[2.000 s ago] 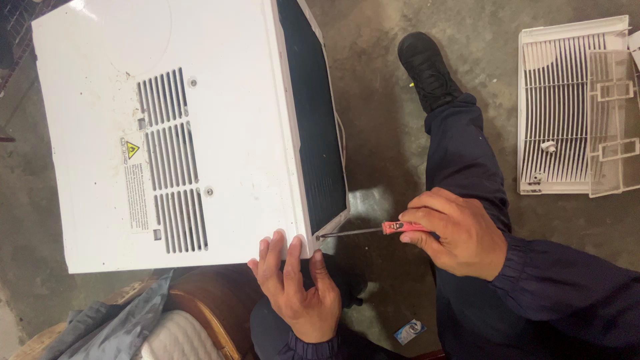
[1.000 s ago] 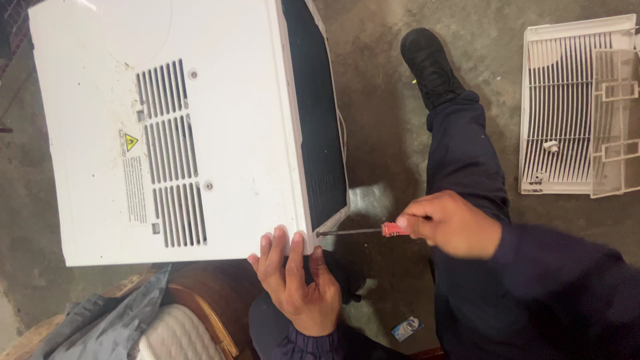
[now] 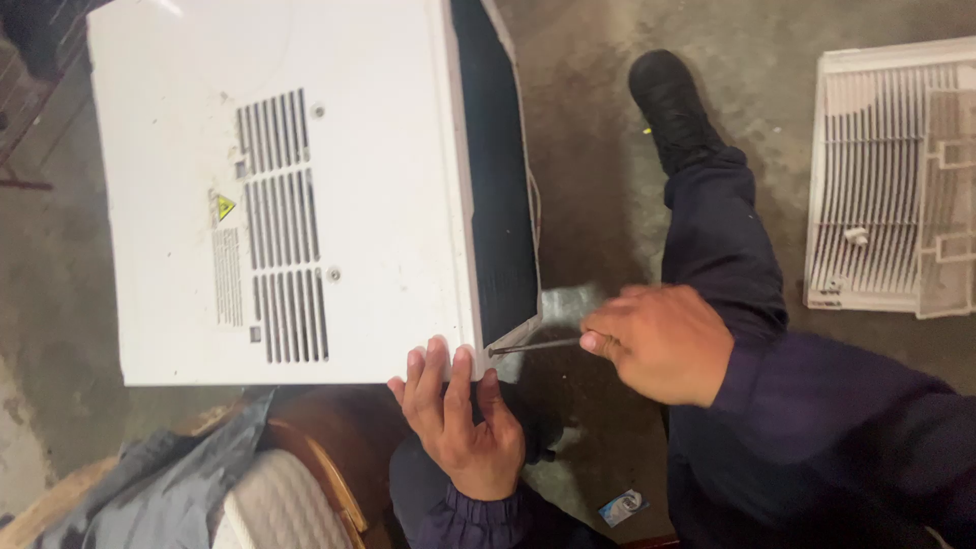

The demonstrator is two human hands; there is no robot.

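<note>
A white window air conditioner (image 3: 389, 191) fills the left and middle of the head view, with slotted vents and a warning triangle on its casing. Its dark coil face (image 3: 499, 175) points right. My left hand (image 3: 469, 427) rests with spread fingertips on the casing's lower right corner. My right hand (image 3: 659, 343) is closed around the handle of a screwdriver (image 3: 537, 347), and the fingers hide that handle. The screwdriver's tip meets the frame corner just beside my left fingertips.
On the concrete floor at the right lies a white louvred front grille (image 3: 865, 183). My outstretched leg and black shoe (image 3: 671, 107) lie between it and the unit. A chair with a quilted cushion (image 3: 286, 503) and grey cloth (image 3: 175, 488) is at lower left. A small packet (image 3: 624, 507) lies below.
My right hand has shifted its grip on the screwdriver: the red handle showed earlier and is now covered. My left hand has stayed at the casing's corner.
</note>
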